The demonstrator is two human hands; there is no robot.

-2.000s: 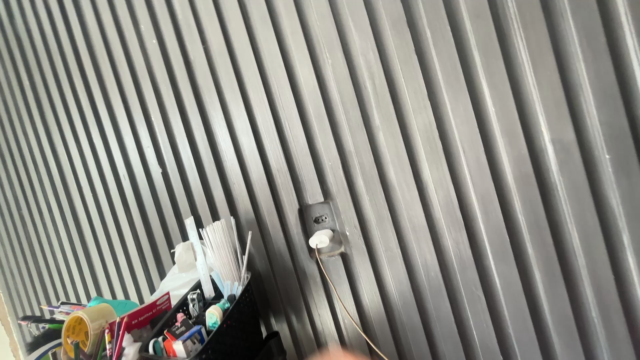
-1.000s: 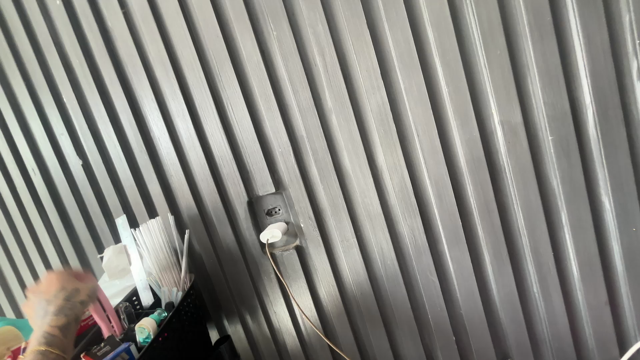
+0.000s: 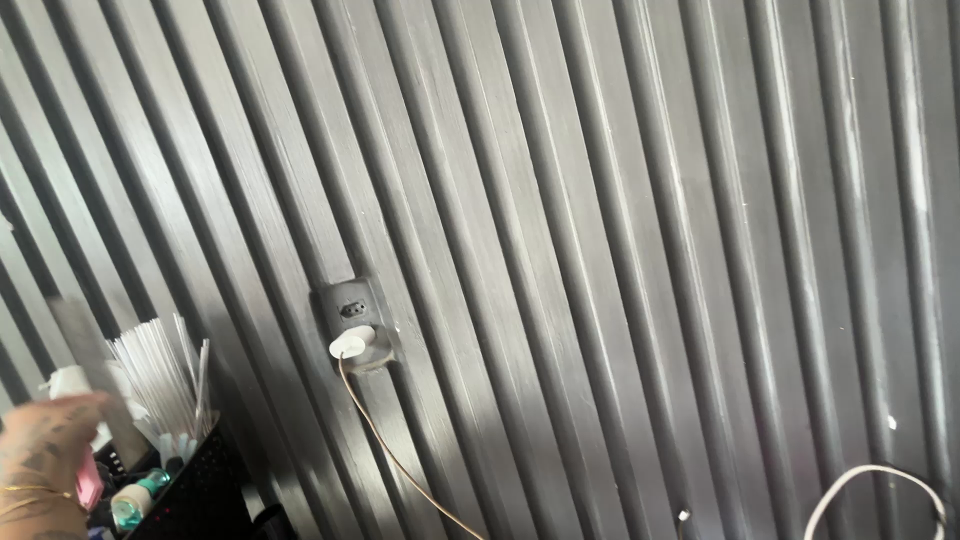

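Observation:
My left hand [image 3: 49, 450], tattooed and with a thin gold-coloured bracelet, reaches in at the lower left edge. Its fingers close on a flat, grey-looking strip [image 3: 94, 367], blurred and tilted, whose lower end is among the things in a black perforated organizer [image 3: 199, 487]. A bundle of thin clear sticks [image 3: 157, 375] stands just right of the strip. Below the fingers are a pink item [image 3: 88, 480] and a small bottle or roll with teal ends [image 3: 133, 506]. White material [image 3: 69, 381] shows behind the hand. My right hand is out of view.
A dark ribbed wall panel [image 3: 525, 225] fills most of the view. It carries a power outlet [image 3: 351, 300] with a white plug [image 3: 352, 342] and a thin cable [image 3: 390, 450]. A white cable loop [image 3: 877, 469] and a small connector tip [image 3: 683, 515] show lower right.
My left hand came into view over the organizer and moved onto the flat strip, which stood beside the sticks earlier and is now blurred. The view has shifted rightward.

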